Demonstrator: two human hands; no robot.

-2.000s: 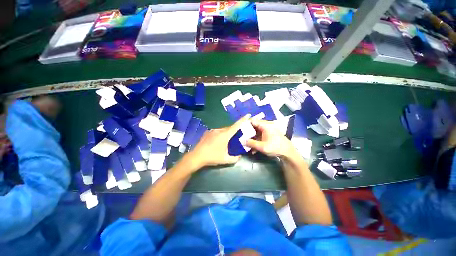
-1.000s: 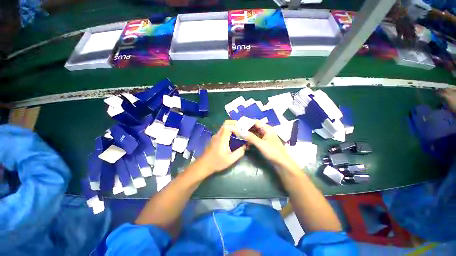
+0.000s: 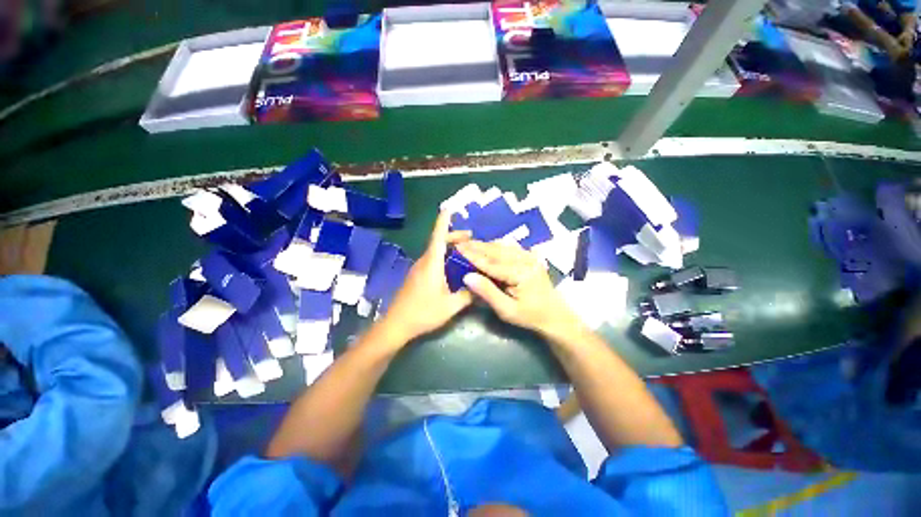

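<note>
A small dark blue carton is held between my two hands above the green bench, mostly covered by my fingers. My left hand grips it from the left. My right hand lies over its top and right side. A heap of blue cartons with white flaps lies to the left. Flat blue-and-white carton blanks lie just beyond my hands, with more white and blue pieces to the right. Several small black shiny accessories lie at the right, one with a white piece on it.
Beyond the pale edge strip, open white box trays alternate with printed lids on a green lane. A grey metal post rises at right. Blue sleeves of other people show at left and right.
White flaps seen on the carton earlier no longer show; my right hand now covers it. The trays and lids have shifted right in view relative to the post.
</note>
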